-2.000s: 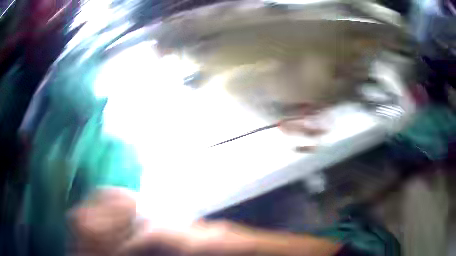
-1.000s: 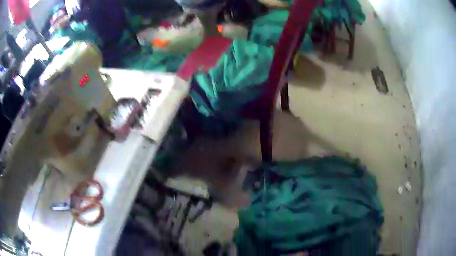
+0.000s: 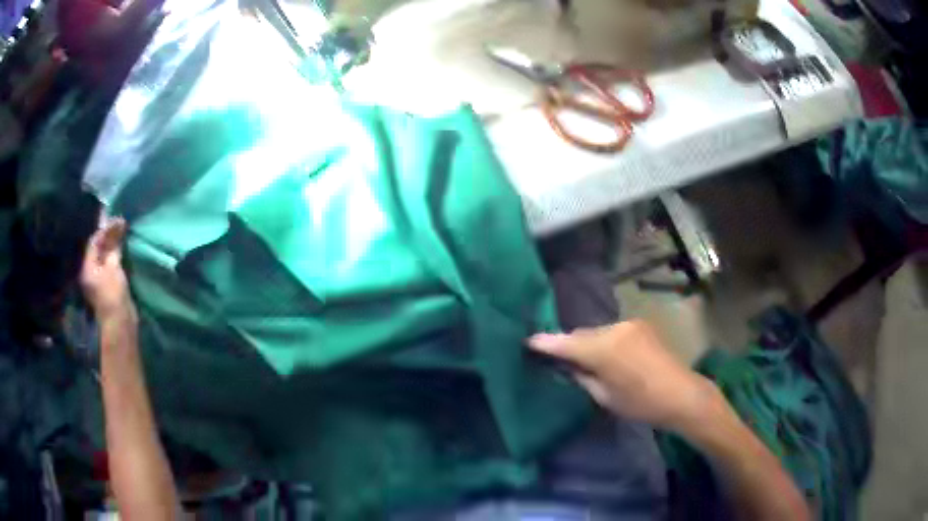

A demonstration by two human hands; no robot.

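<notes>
A large green garment piece (image 3: 407,295) covers the left part of the white table and hangs over my lap, with loose folds and a bright glare on it. My left hand (image 3: 107,270) holds its left edge beside the table's left end. My right hand (image 3: 621,371) pinches its right edge in front of the table. Tailor's scissors (image 3: 590,102) with orange-brown loop handles lie on the table behind the cloth, blades pointing left.
A clear plastic sheet (image 3: 153,102) lies at the left table edge. The white table's front edge (image 3: 661,168) runs to the right, with a dark-and-white box (image 3: 758,51) near its end. Green bundles (image 3: 794,397) lie low at the right.
The view has swung from the chair and floor bundles back to the table. Both hands and the green cloth now show, with the cloth spread between them.
</notes>
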